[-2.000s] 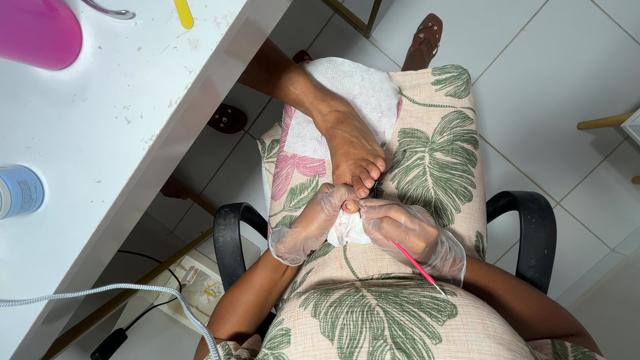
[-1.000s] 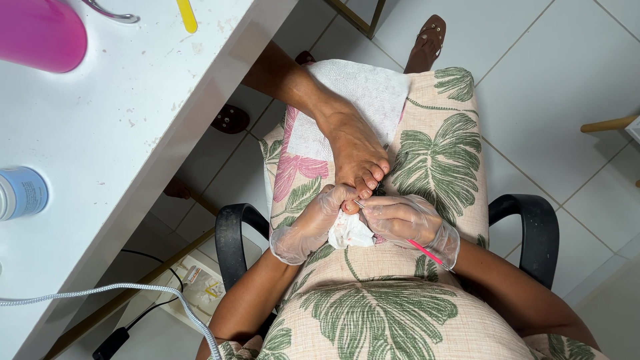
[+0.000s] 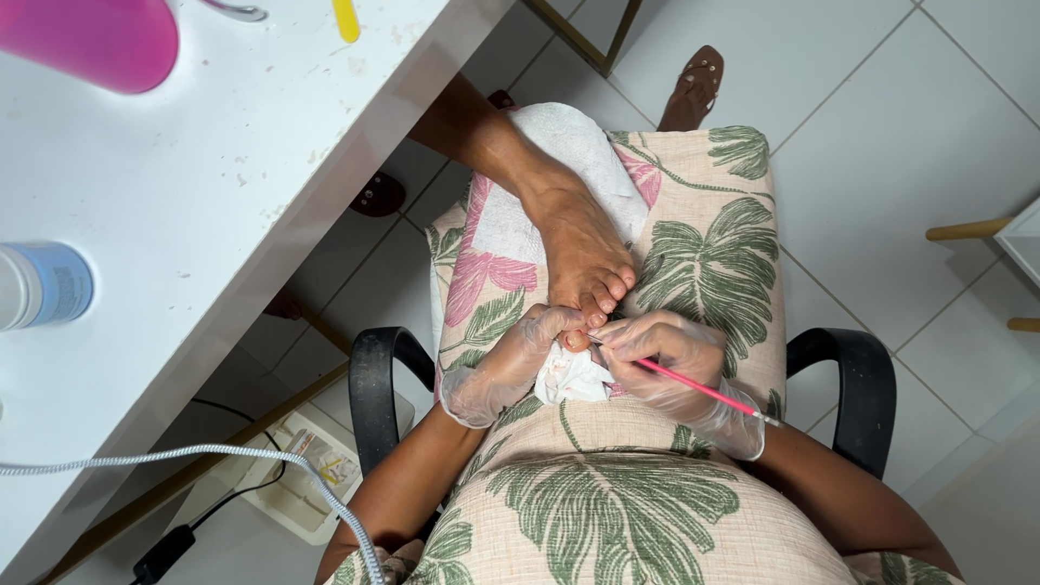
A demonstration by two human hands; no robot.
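Another person's bare foot lies on a white paper towel over the leaf-print cloth on my lap. My left hand, in a clear glove, grips the big toe from the left side. In my gloved right hand is a thin tool with a pink handle; its metal tip meets the big toe at the nail. A crumpled white tissue sits just below the toe, between my hands. Which fingers of my left hand lie under the toe is hidden.
At left stands a white table bearing a pink bottle, a blue-and-white jar and a yellow stick. A grey braided cable crosses its corner. Black armrests flank me. The person's other foot rests on the tiles.
The pink handle swings in my right hand, from pointing down-right to lying mostly behind the hand, then back out. My left hand stays on the big toe.
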